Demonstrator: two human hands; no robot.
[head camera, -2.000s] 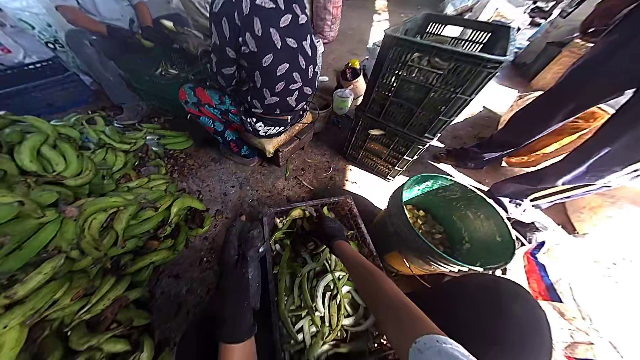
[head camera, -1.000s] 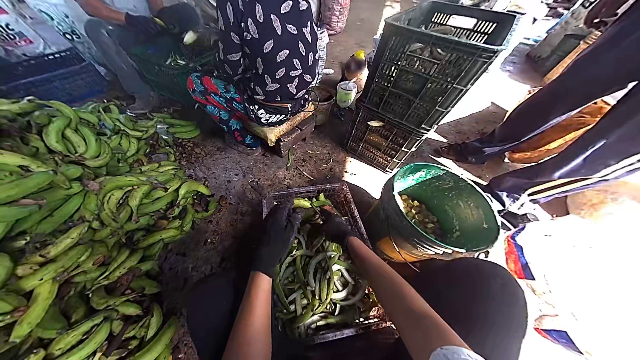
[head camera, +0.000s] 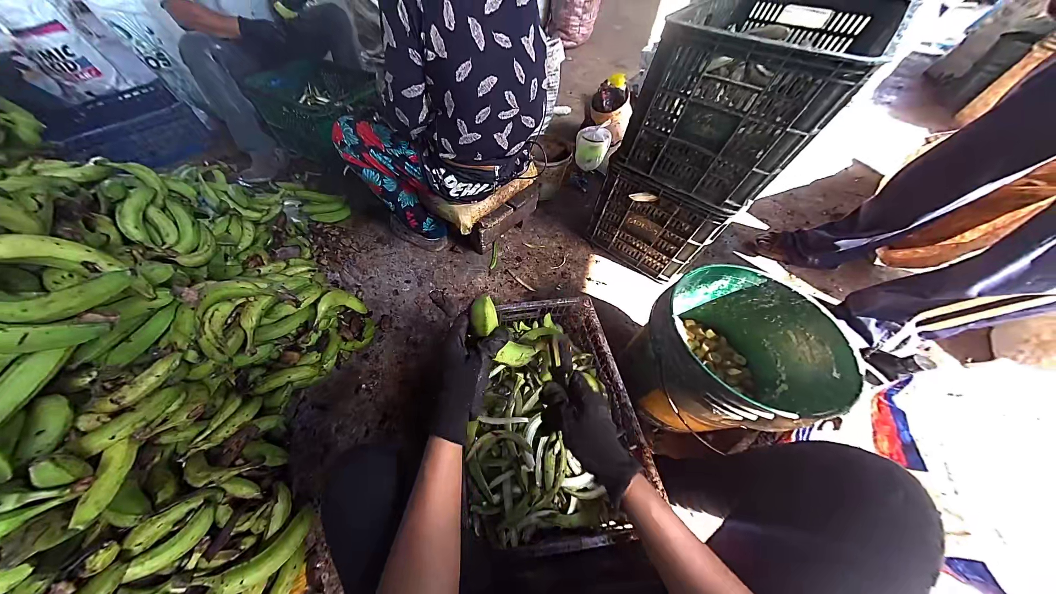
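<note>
Both my hands wear dark gloves over a plastic crate that holds green peel strips. My left hand is closed around a green plantain, whose tip points up and away at the crate's far left corner. Another green piece lies against its fingers. My right hand, lower and over the right half of the crate, has its fingers curled near a green piece; a narrow dark and yellowish thing rises beside the fingers, too unclear to name.
A big heap of green plantains lies at left. At right stands a green bucket with cut pieces inside. Stacked black crates stand behind it. A person on a low wooden stool sits ahead; another person's legs are at right.
My left hand was low beside the crate two seconds ago, then came up over its far end, where it now has a plantain. My right hand has drawn back a little toward me.
</note>
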